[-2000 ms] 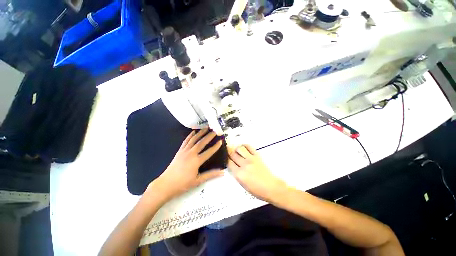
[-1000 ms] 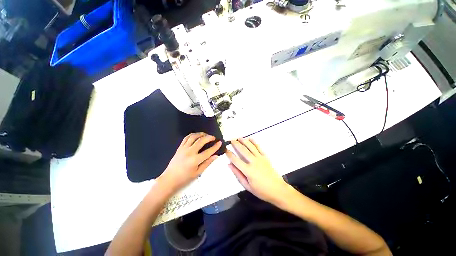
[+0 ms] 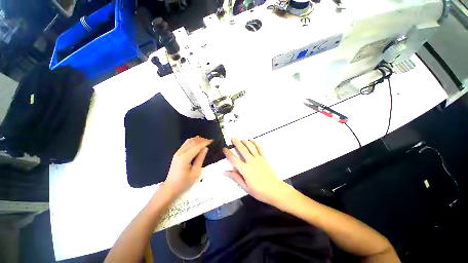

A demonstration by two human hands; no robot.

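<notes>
A black fabric panel (image 3: 154, 144) lies flat on the table, its right edge under the head of the white sewing machine (image 3: 318, 51) near the presser foot (image 3: 219, 119). My left hand (image 3: 186, 163) rests on the panel's lower part, with thumb and fingers close together at the fabric; whether they pinch it is hard to tell. My right hand (image 3: 252, 168) lies with spread fingers at the panel's lower right corner, fingertips at its edge. A thin dark strip (image 3: 287, 121) runs from this corner to the right across the table. The needle point is too small to see.
Red-handled snips (image 3: 328, 112) lie right of the needle area, beside a dark cable. A stack of black panels (image 3: 46, 115) is at the table's left end. A blue crate (image 3: 92, 43) stands behind. A round bin (image 3: 187, 241) is below the front edge of the table (image 3: 77, 226).
My left hand has drawn back slightly left, its fingers now closer together. My right fingertips have moved onto the panel's corner. The view has shifted, and more of the panel's lower edge shows than at first.
</notes>
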